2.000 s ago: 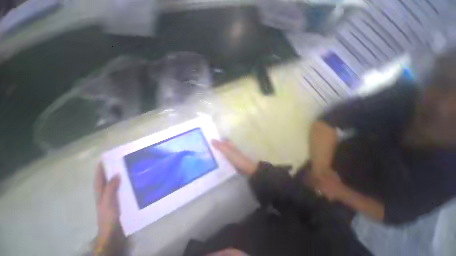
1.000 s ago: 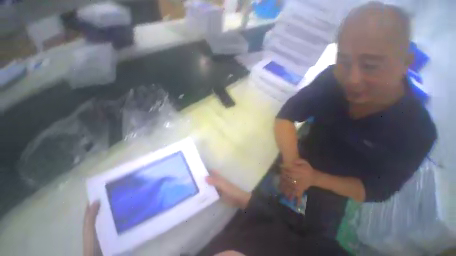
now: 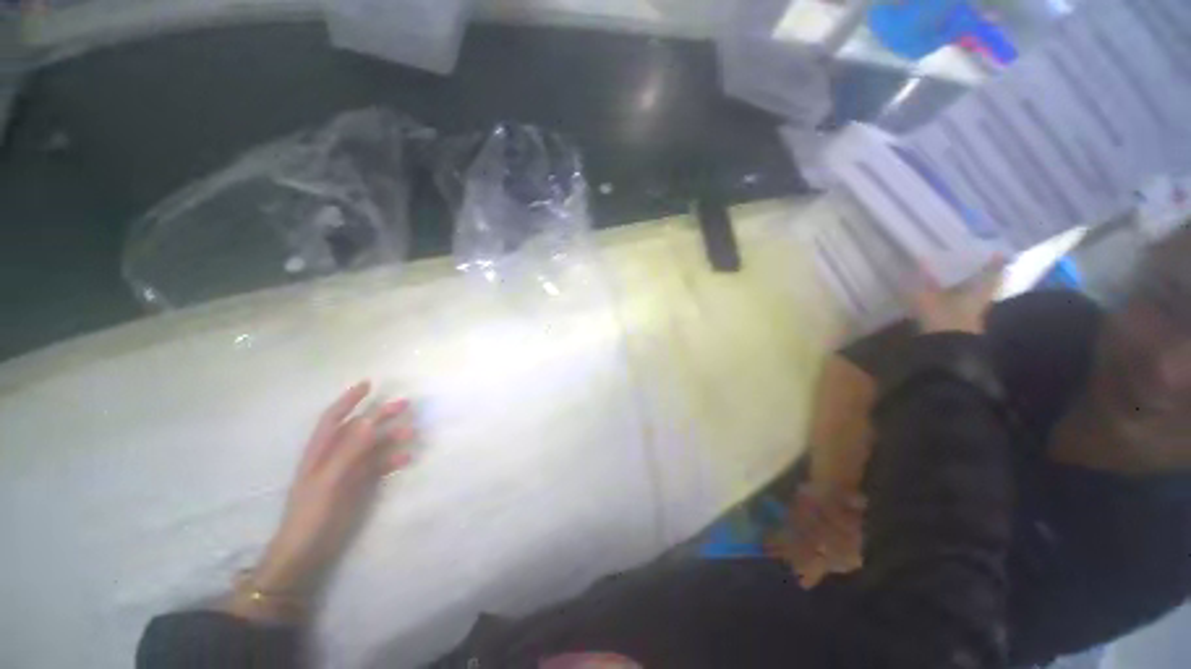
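Observation:
My right hand (image 3: 956,303) is stretched far to the right and holds the near end of a white tablet retail box (image 3: 901,196) at the stack. The box is tilted, and the blue picture on its lid shows only as a narrow strip. Other white boxes (image 3: 856,275) lie under and beside it. My left hand (image 3: 350,457) is over the film-covered table (image 3: 523,444), empty, fingers apart and slightly bent.
Two crumpled clear bags (image 3: 523,203) lie at the table's back edge, partly on the dark green belt (image 3: 549,79). A black phone-like slab (image 3: 717,235) lies near them. A tall white box pile (image 3: 1064,111) stands at the right. A person (image 3: 1110,457) sits close at the right.
The box has moved from in front of me to the stack at the right, with my right hand. My left hand has let go of it. The view has turned down.

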